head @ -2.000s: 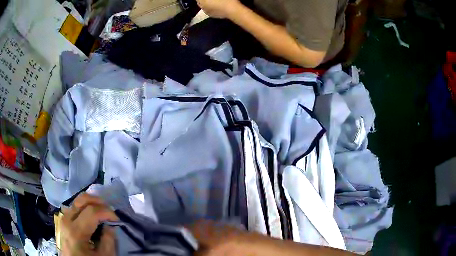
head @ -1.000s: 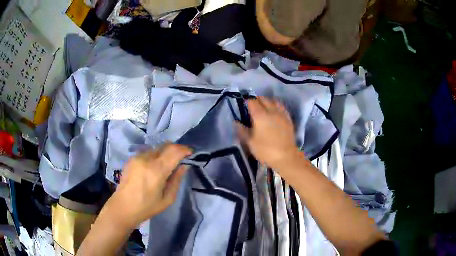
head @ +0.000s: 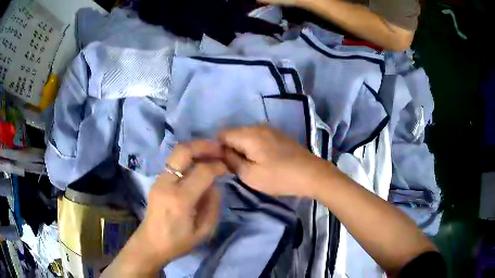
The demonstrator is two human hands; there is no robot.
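A blue-grey garment panel with dark trim lies folded below my hands, at the bottom centre. My left hand, with a ring on one finger, has its fingers bent together at the panel's upper end. My right hand meets it fingertip to fingertip, also pinching. The fingers are slightly blurred and hide the pinched edge. Behind them, another blue-grey panel with dark trim lies flat on a heap of similar pieces, with white and dark strips running down its right side.
A textured white patch lies on the heap at the left. A yellowish machine end is at lower left. A printed sheet is at upper left. Black cloth and another person's arm are at the top. Green floor shows at the right.
My right hand has moved left and down from the trimmed corners to meet my left hand. The panel between them has dropped lower. The other person's arm has come back into view.
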